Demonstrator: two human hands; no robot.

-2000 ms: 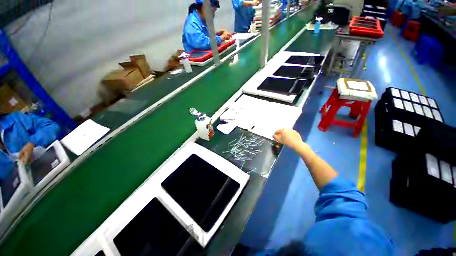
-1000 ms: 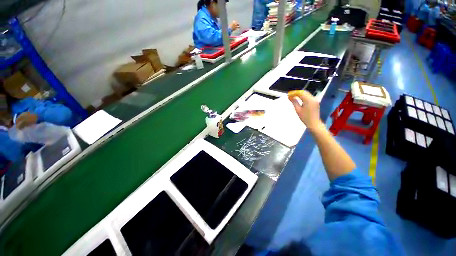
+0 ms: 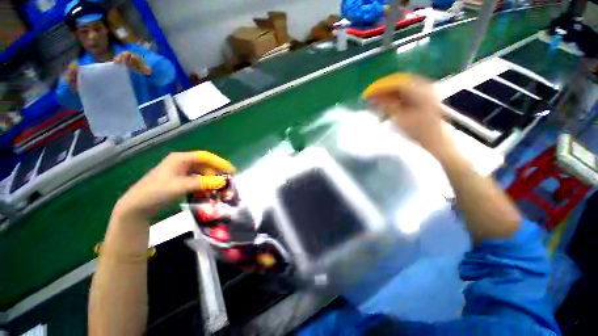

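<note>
My left hand [image 3: 174, 180], with yellow finger cots, grips a printed film [image 3: 223, 226] with dark and red round graphics above the near tray. My right hand [image 3: 413, 108] is raised and blurred, also with a yellow cot, its fingers pinching a large clear film [image 3: 387, 164]. The film is shiny and blurred and spreads below that hand. A tablet [image 3: 321, 207] with a pale border shows blurred between my hands, partly behind film. Dark tablets on the near white tray lie below my left hand, partly hidden by it.
Across the green conveyor [image 3: 262, 125], a person [image 3: 118, 65] in blue holds up a white sheet [image 3: 108, 98] over trayed tablets. Another white tray of tablets [image 3: 501, 95] lies at right. A red stool [image 3: 544, 184] stands beyond the bench edge.
The view has turned left. My left hand has come into view with the printed film. My right hand has lifted off the white sheets, with clear film below it. The person opposite now holds up a sheet.
</note>
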